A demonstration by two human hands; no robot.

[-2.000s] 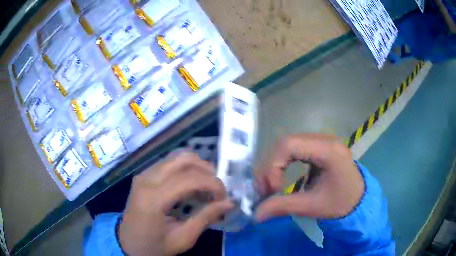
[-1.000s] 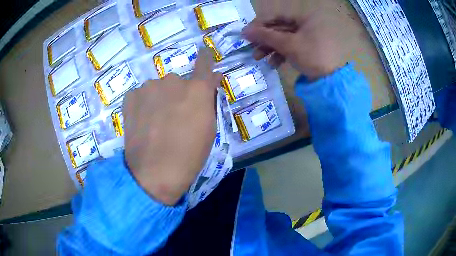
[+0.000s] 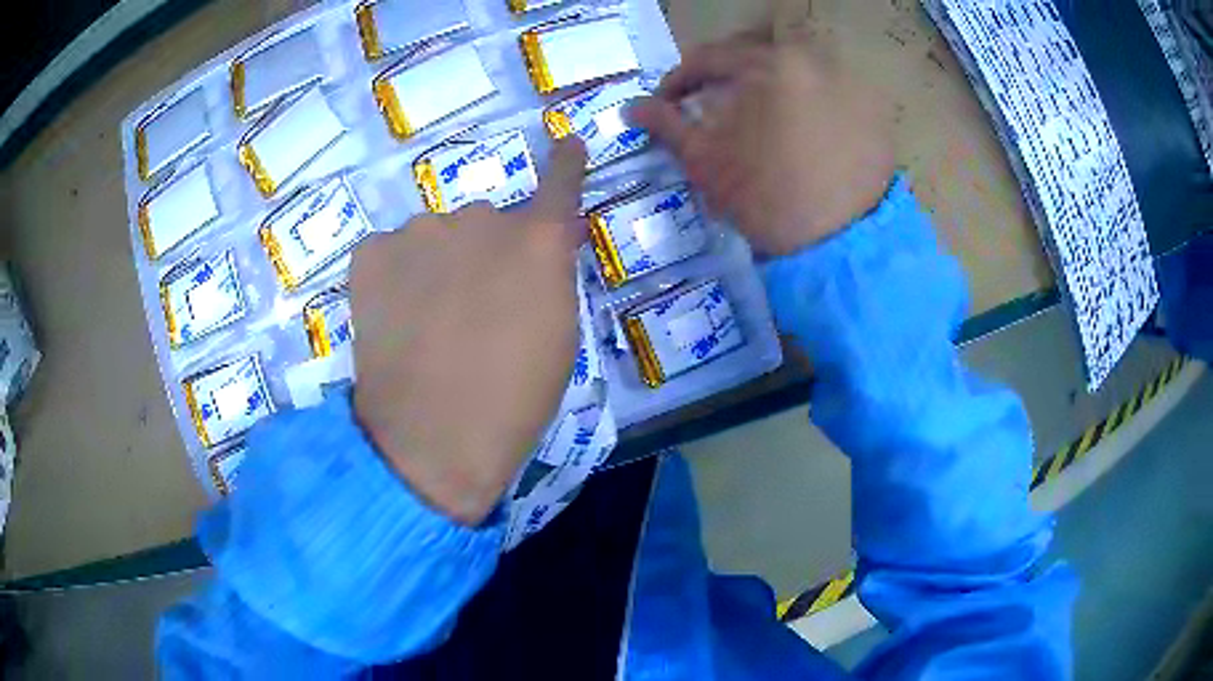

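A clear-whitish blister tray (image 3: 399, 157) holds rows of silver-white pouch cells with amber ends. Nearer cells carry white adhesive pads with blue print; farther cells such as one pouch cell (image 3: 436, 91) are plain. My left hand (image 3: 466, 333) is over the tray, its index finger at the amber end of a cell (image 3: 605, 123) in the right column. An adhesive sheet (image 3: 572, 459) with blue print hangs below that hand, which hides where it is held. My right hand (image 3: 785, 140), blurred, has its fingertips at the same cell's right part, where a blue-printed pad shows.
A long stack of blue-printed adhesive sheets (image 3: 1064, 173) lies at the right. White sheet material (image 3: 16, 353) shows at the left edge. The brown bench edge crosses below the tray, above a floor with yellow-black tape (image 3: 1111, 415).
From two seconds ago, my hands have moved from a white strip before the bench to over the tray. Since one second ago, my right fingertips have shifted slightly down and left on the cell.
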